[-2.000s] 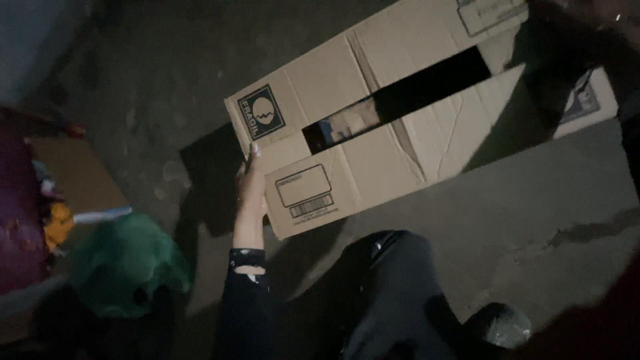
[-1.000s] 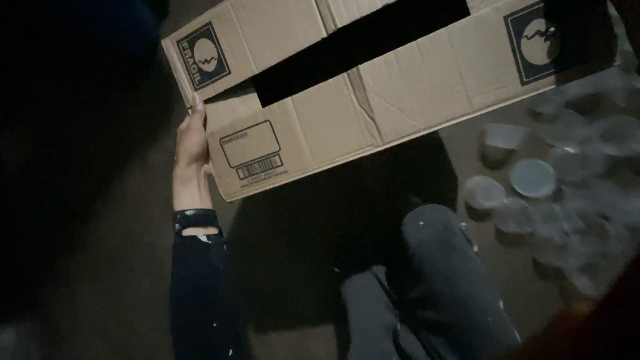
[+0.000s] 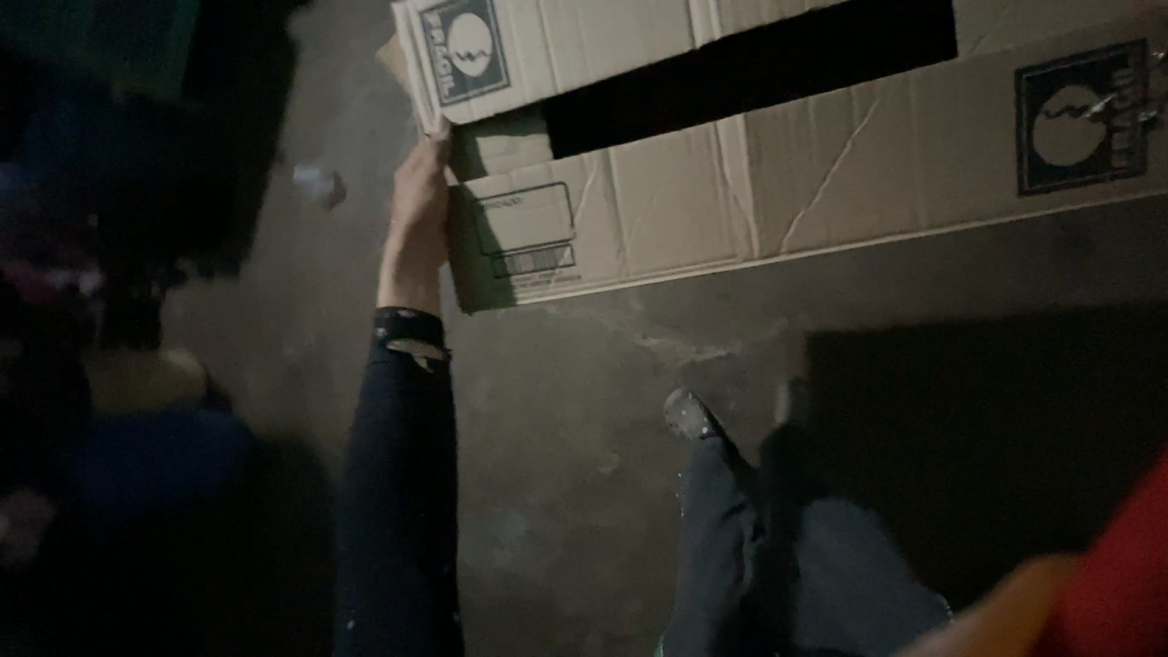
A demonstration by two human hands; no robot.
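A long cardboard box (image 3: 675, 201) with printed fragile marks spans the upper part of the head view, a dark gap showing between its top flaps. My left hand (image 3: 420, 210), in a dark sleeve, grips the box's left end near the corner where the flaps part. Its fingertips are partly hidden behind the cardboard. My right hand is not in the picture; the right end of the box runs to the frame's edge. What lies inside the box is too dark to tell.
My legs in grey trousers (image 3: 721, 538) and one shoe (image 3: 686, 413) are below the box on a concrete floor (image 3: 557, 438). Dark, blurred items, one of them blue (image 3: 155, 456), lie at the left. Something red (image 3: 1118, 566) is at the lower right corner.
The view has shifted a lot. My left hand keeps its hold on the box's left end. The clear round items on the floor at right a second ago are out of view.
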